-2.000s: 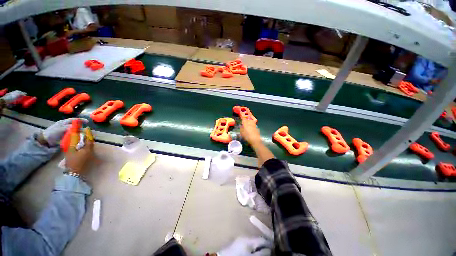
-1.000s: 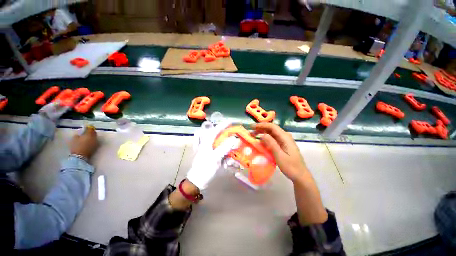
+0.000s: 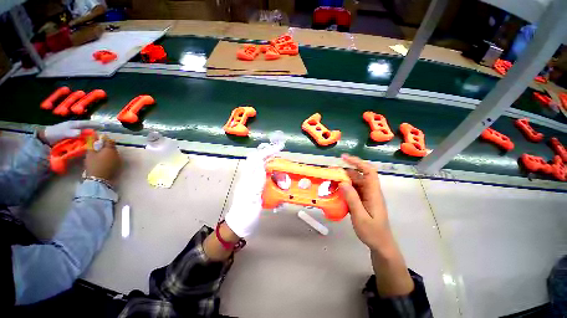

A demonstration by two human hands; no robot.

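Observation:
An orange controller shell (image 3: 304, 197) is held up level over the bench, its round openings facing me. My left hand (image 3: 248, 192), in a white glove, grips its left end. My right hand (image 3: 368, 202), bare, grips its right end. A thin white stick (image 3: 313, 222) lies on the bench just below the shell. The solvent bottle is mostly hidden behind my gloved hand and the shell; its clear lid (image 3: 277, 140) shows above them.
The green belt (image 3: 186, 118) runs across in front with spaced orange shells. At left, a neighbour's hand (image 3: 102, 163) holds a shell near a clear bottle (image 3: 160, 146) and yellow cloth (image 3: 168, 172). A white post (image 3: 463, 115) stands at right. A cardboard sheet (image 3: 217, 61) holds shells.
My right hand has come back from the belt with a shell, and both hands now hold it. Since one second ago the shell has turned from tilted to level. The neighbour has picked up a shell.

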